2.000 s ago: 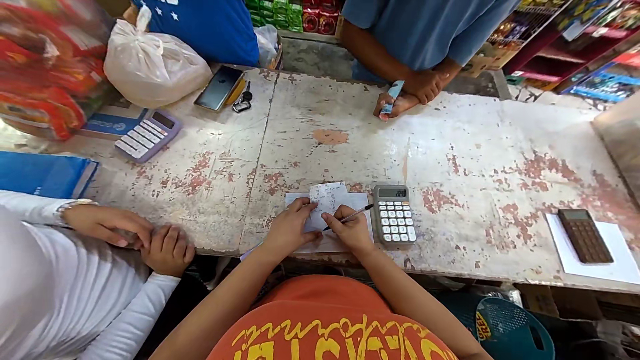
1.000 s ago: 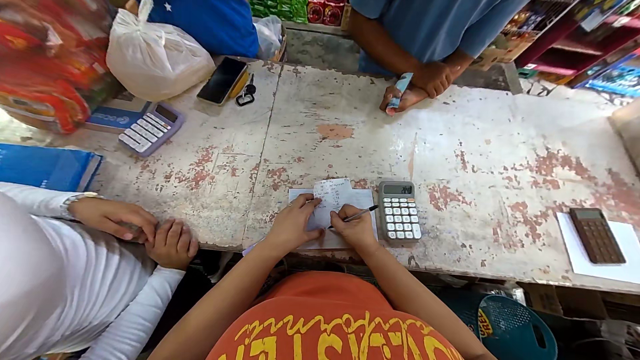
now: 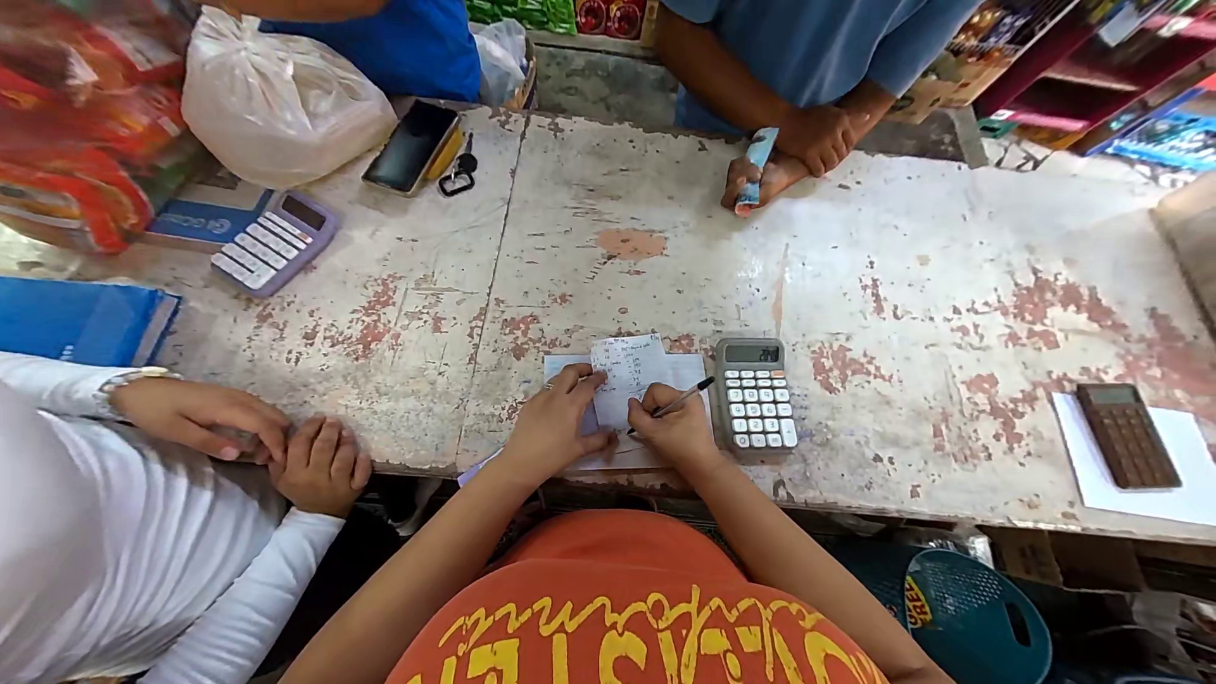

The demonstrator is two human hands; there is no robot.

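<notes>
My right hand (image 3: 674, 429) grips a dark pen (image 3: 686, 395) with its tip low on a small handwritten paper slip (image 3: 627, 366). At the slip's left edge rests my left hand (image 3: 560, 423), its fingertips on the paper, thumb lower down. Beneath the slip lie larger white sheets (image 3: 689, 368). A grey calculator with white keys (image 3: 757, 394) lies just right of the sheets, digits on its display. All of this is near the front edge of the worn, paint-chipped counter (image 3: 855, 285).
At left are a person's clasped hands (image 3: 275, 442), a blue book (image 3: 81, 318), a purple calculator (image 3: 277, 242), a phone (image 3: 411, 147), keys (image 3: 459, 174) and a white plastic bag (image 3: 275, 100). Across the counter, another person's hand holds a banknote (image 3: 757, 171). A brown calculator (image 3: 1128, 435) lies on paper at right.
My hands stay at the slip, with the pen still in my right hand. The people at the left and across the counter have hardly moved.
</notes>
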